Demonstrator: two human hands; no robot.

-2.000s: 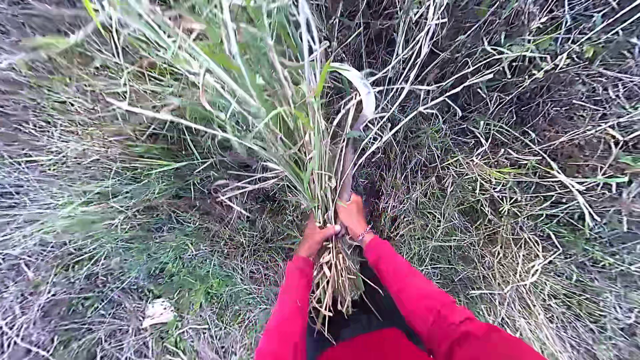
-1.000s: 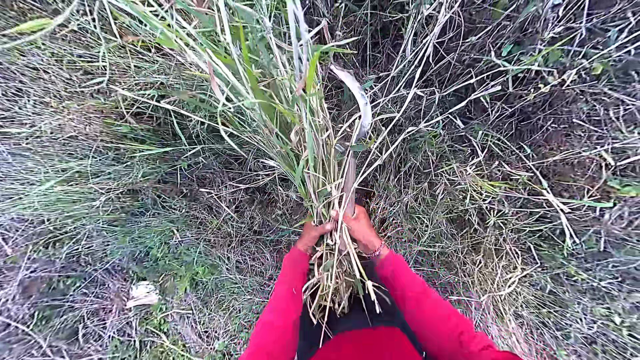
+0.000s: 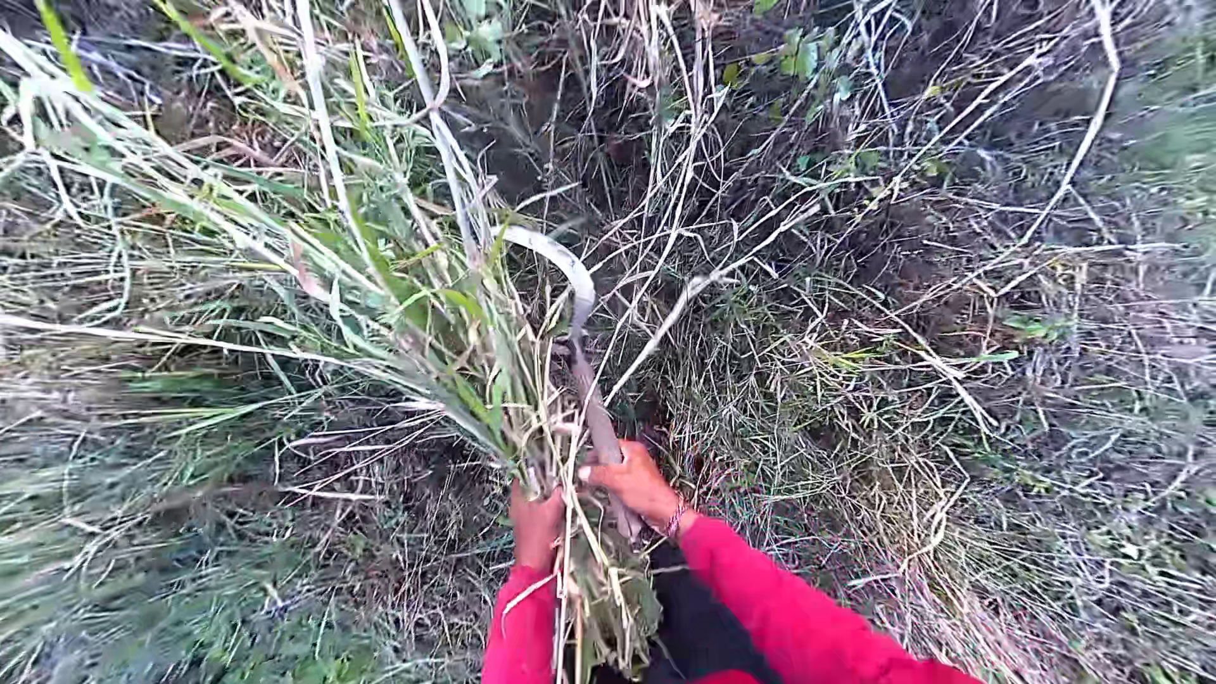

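A long bundle of cut grass stalks (image 3: pixel 465 370), part green and part dry, fans out to the upper left. My left hand (image 3: pixel 537 522) is closed around its lower part, and the stalk ends hang down below, in front of my body. Just right of it, my right hand (image 3: pixel 635 483), with a bracelet at the wrist, grips the wooden handle of a sickle (image 3: pixel 596 413). The sickle's curved metal blade points up and bends to the left beside the bundle. My right thumb rests near the stalks; whether it presses on them I cannot tell.
Matted dry and green grass (image 3: pixel 855 456) covers the ground all around. Thin, bare dry stems (image 3: pixel 679 304) stick up right of the blade. Low leafy weeds (image 3: pixel 803 57) grow at the top, and a long pale stem (image 3: pixel 1092 133) arches at the upper right.
My hands, close together around the bundle before, are now slightly apart: the left on the stalks, the right on the sickle handle. The bundle leans further left.
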